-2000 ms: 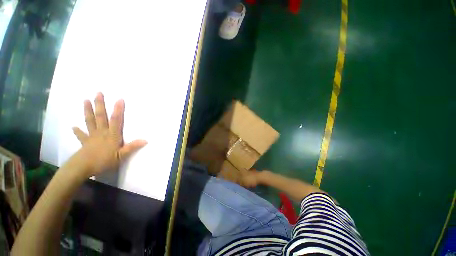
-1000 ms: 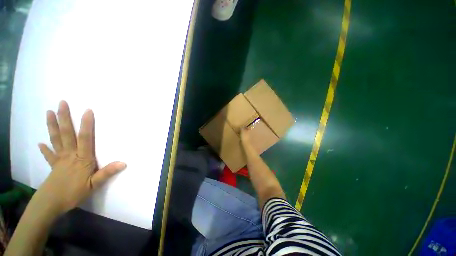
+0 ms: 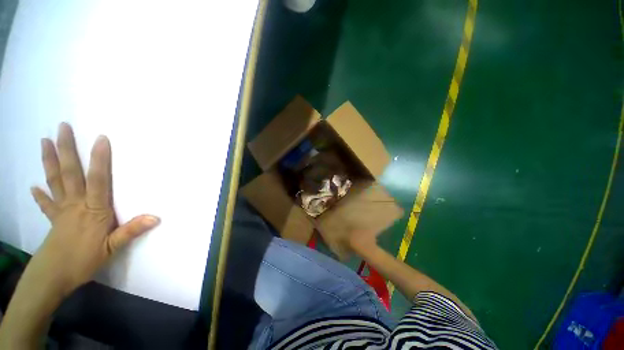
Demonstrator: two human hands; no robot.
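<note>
A brown cardboard box stands on the green floor to the right of the bench, its flaps open outward. Inside are pale crumpled wrapped items and something blue. My right hand is at the box's near flap, blurred; whether its fingers grip the flap cannot be told. My left hand rests flat, fingers spread and empty, on the large white sheet on the bench.
A red stool shows in part beside my leg. Yellow-black floor tape runs along the right. A blue object with white lettering is at the lower right. The bench's pale edge lies between sheet and box.
The box flaps, closed a second ago, now stand open and show the inside. My right hand has moved from the top of the box to its near side. My left hand stays spread on the sheet.
</note>
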